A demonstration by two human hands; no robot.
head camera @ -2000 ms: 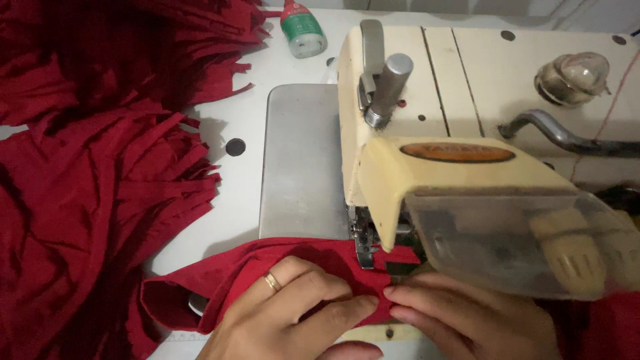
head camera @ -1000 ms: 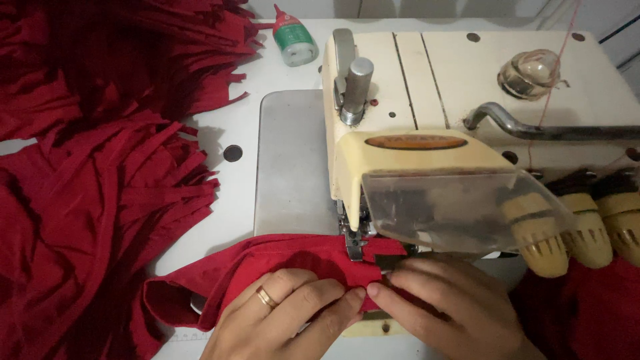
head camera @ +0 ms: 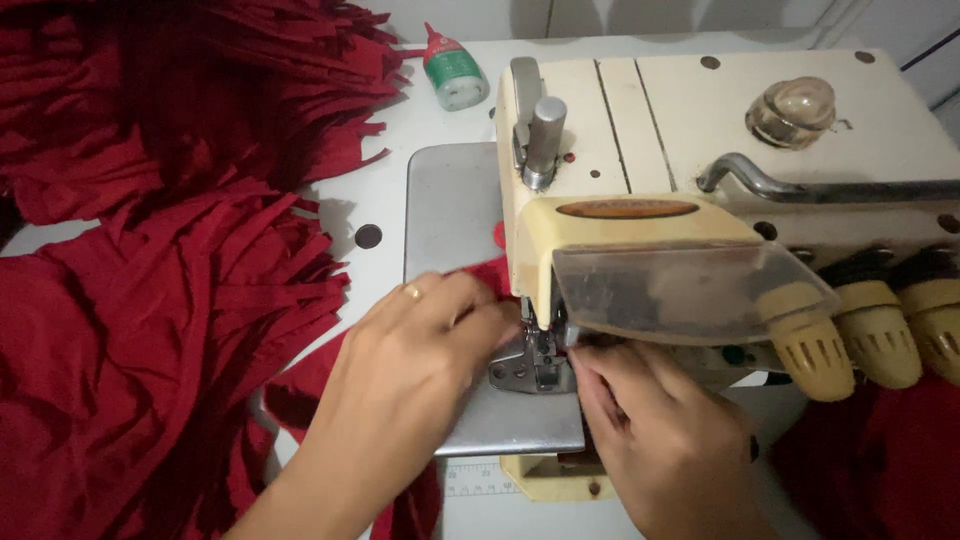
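A cream overlock-type sewing machine stands before me, its presser foot over a grey metal plate. My left hand, with a ring, is left of the needle area, its fingertips on red fabric that runs behind the foot. Most of that piece is hidden under the hand and the machine head. My right hand is just right of the foot, thumb and index finger close together beneath the clear plastic guard; what is between those fingertips cannot be told.
Large heaps of red fabric pieces lie at the left. A small bottle with a red cap stands behind the plate. Yellowish tension knobs jut out at the right, above more red fabric. A measuring tape runs along the near side.
The red fabric lay in front of the presser foot under both hands; now it shows behind the foot. My left hand has moved forward beside the needle area, and my hands are farther apart.
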